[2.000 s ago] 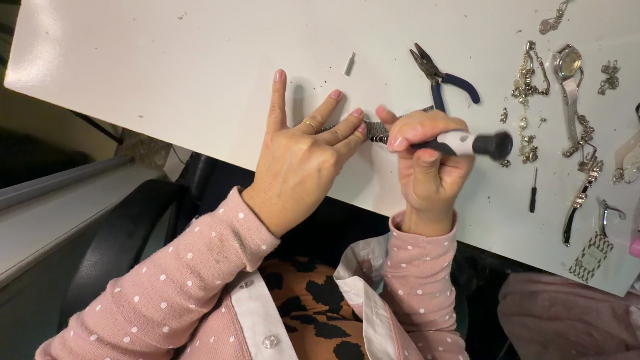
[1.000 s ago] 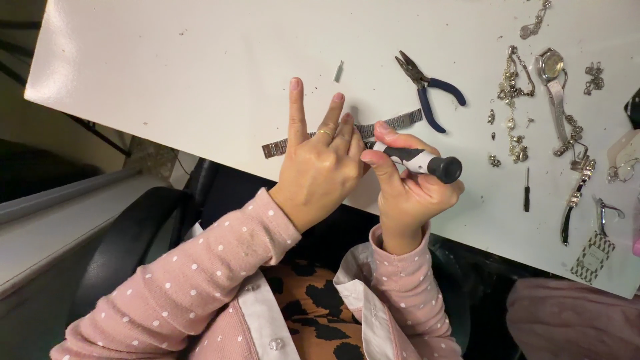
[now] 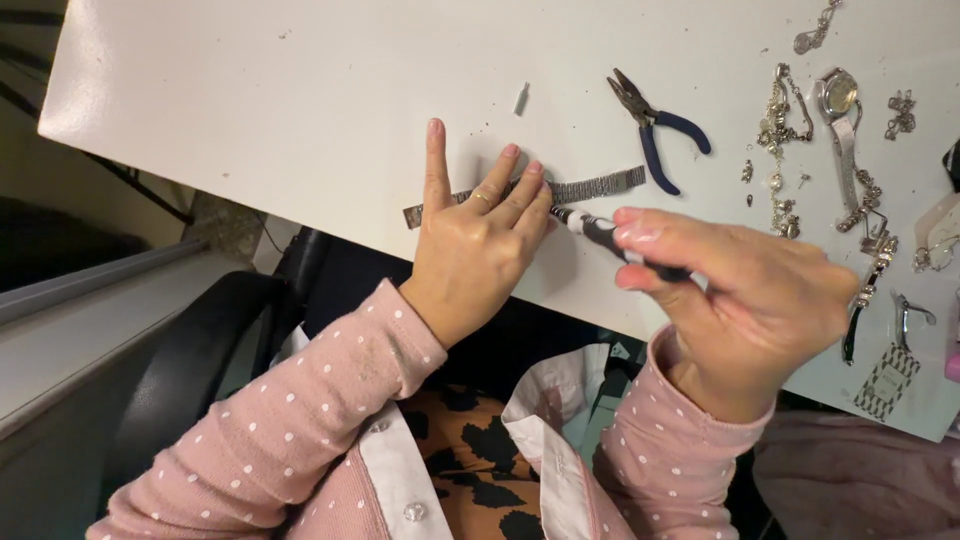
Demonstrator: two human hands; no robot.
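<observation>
A metal link watch band (image 3: 596, 187) lies across the white table near its front edge, its left end showing beyond my index finger. My left hand (image 3: 484, 236) lies palm down over the band's middle and presses it to the table, index finger raised apart from the others. What is under the palm is hidden. In my right hand (image 3: 720, 292) is a black and white screwdriver-like tool (image 3: 600, 229), pinched between thumb and fingers. Its shaft slants down to the left, and its tip is hidden beside my left fingers at the band.
Pliers with dark blue handles (image 3: 651, 131) lie beyond the band, a small metal bit (image 3: 521, 99) to their left. At the right are a silver wristwatch (image 3: 838, 94), chains and charm bracelets (image 3: 780, 135), and a patterned card (image 3: 887, 381). A black chair (image 3: 195, 360) stands below the table edge.
My right hand has shifted its grip on the tool, its fingers now over the handle's rear end, which showed earlier. More of the band shows than two seconds ago.
</observation>
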